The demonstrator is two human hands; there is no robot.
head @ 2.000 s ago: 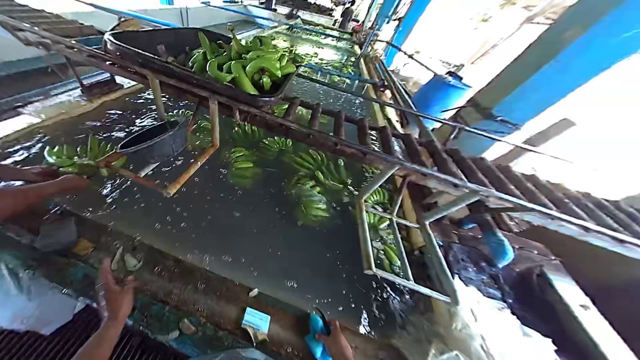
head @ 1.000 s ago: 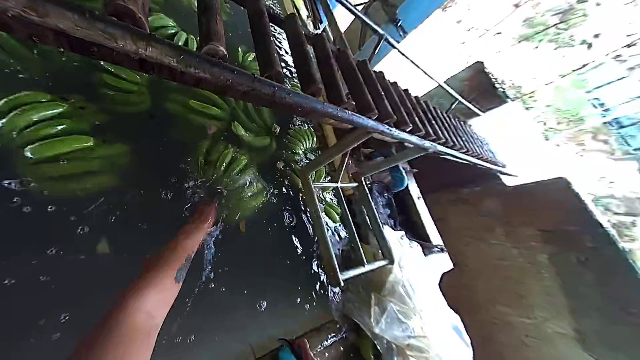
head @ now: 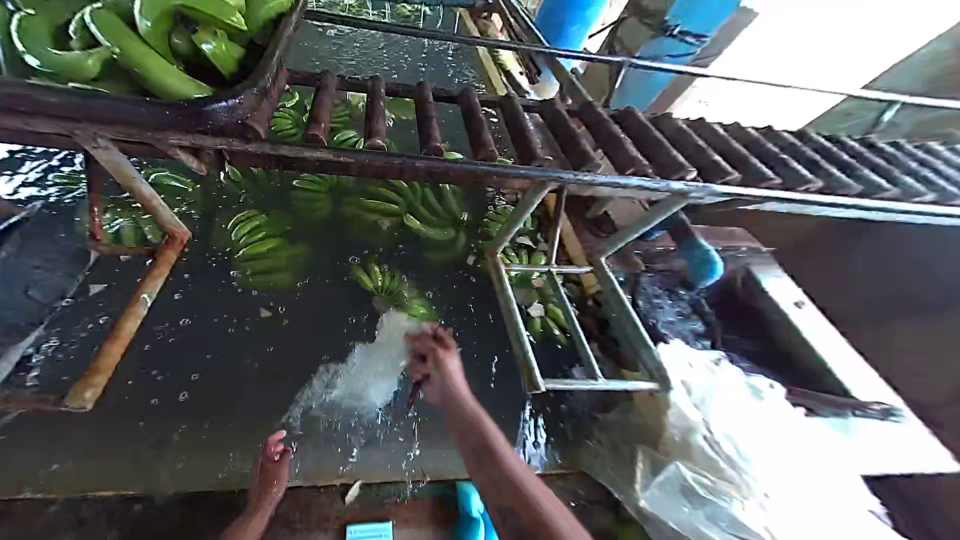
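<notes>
My right hand (head: 436, 358) is over the water, fingers bent, beside a white splash (head: 367, 371). A small dark shape shows below its fingers; whether it is held is unclear. A cluster of green bananas (head: 386, 289) floats just beyond that hand. My left hand (head: 271, 469) is lower and to the left, near the tank's front edge, fingers slightly curled and apart, with nothing seen in it. More green banana clusters (head: 259, 244) lie in the water farther back. A dark tub (head: 255, 101) heaped with green bananas rests on the roller conveyor at upper left.
The roller conveyor (head: 525, 169) crosses above the water, with a metal frame (head: 555, 384) hanging at right and a rusty bracket (head: 139, 322) at left. On the front ledge (head: 300, 506) lie a blue object (head: 471, 510) and a light-blue item (head: 369, 531). Clear plastic sheeting (head: 697, 465) covers the right corner.
One second ago a forearm reached to bananas in the water; now both my hands show, with water splashing between them. Two seconds ago my right hand was at the blue object. The view has swung markedly.
</notes>
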